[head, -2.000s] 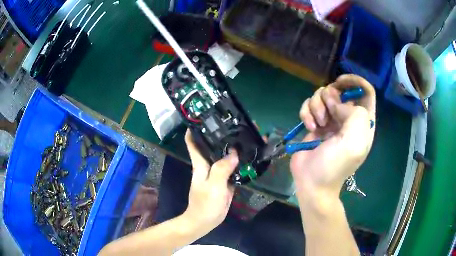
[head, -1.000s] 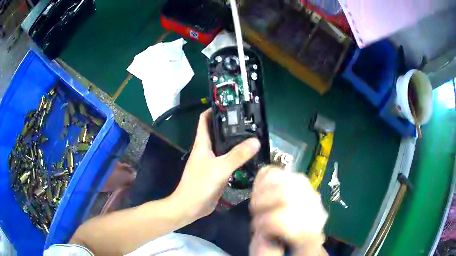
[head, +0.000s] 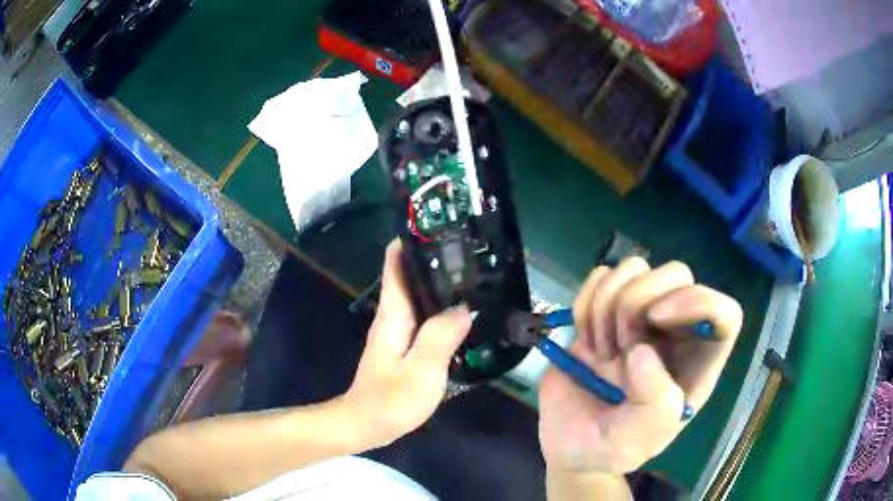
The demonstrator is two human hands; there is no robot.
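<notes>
The black lock housing [head: 460, 264] is held up in front of me, its green circuit board side facing me. A white cable harness [head: 456, 108] rises from it past the top edge of the picture. My left hand [head: 406, 357] grips the lower left of the housing, thumb on its inner face. My right hand [head: 627, 367] holds the blue-handled pliers [head: 585, 373], handles spread. The jaws are at the lower right edge of the housing. What the jaw tips touch cannot be made out.
A blue cylinder bin [head: 181, 284] stands at left. White wipes [head: 318, 137], a red-and-black box [head: 367, 61] and a brown parts tray [head: 627, 176] lie beyond the housing. The grease pot [head: 801, 210] and green conveyor [head: 832, 367] are at right. A hammer head [head: 619, 247] shows behind my right hand.
Compared with one second ago, my right hand has moved right, opened out around the pliers, and now covers the hammer's yellow handle and the keys. The housing has tilted slightly, its top to the left.
</notes>
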